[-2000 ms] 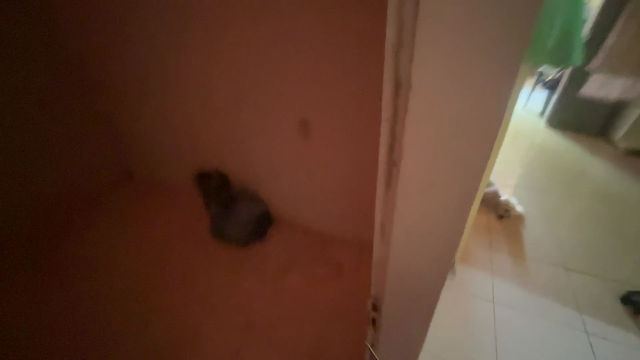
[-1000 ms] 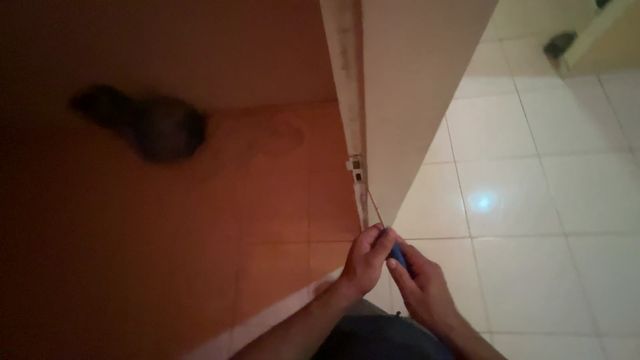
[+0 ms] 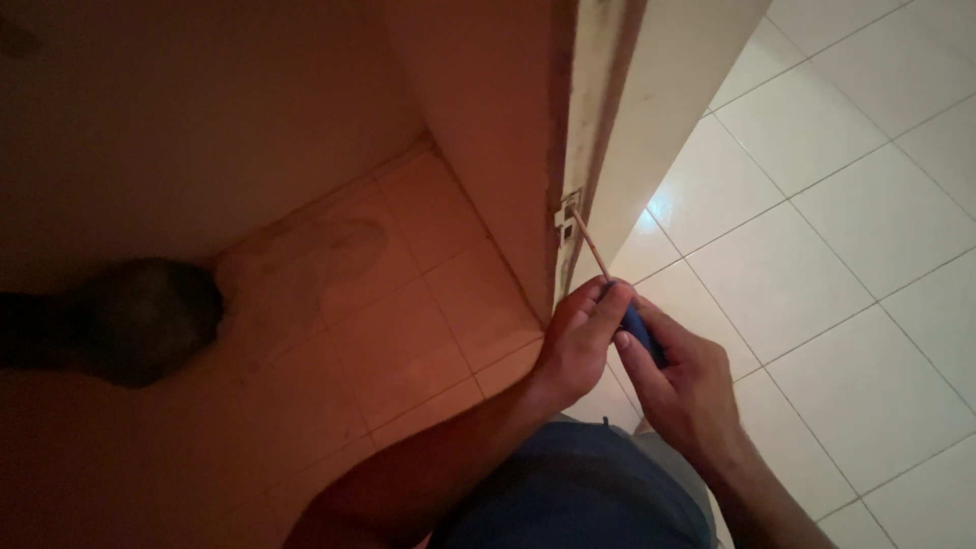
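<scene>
A screwdriver with a blue handle (image 3: 640,335) and a long thin shaft is between my two hands. My left hand (image 3: 576,343) grips it at the front of the handle, where the shaft begins. Around the rear of the handle my right hand (image 3: 682,381) is closed. The shaft runs up and left, its tip at the upper opening of a metal strike plate (image 3: 568,221) set in the narrow face of a door frame (image 3: 591,99). Whether the tip touches the metal cannot be told.
A dark rounded object (image 3: 145,320), too dim to name, lies on the reddish tiled floor (image 3: 396,305) at left. Pale floor tiles (image 3: 823,252) spread at right, beyond the cream side of the frame. A wall corner stands behind the plate.
Both hands, out of view two seconds ago, hold the screwdriver in the later frames. Its tip, below the plate one second ago, is now at the plate's upper opening. The view has turned.
</scene>
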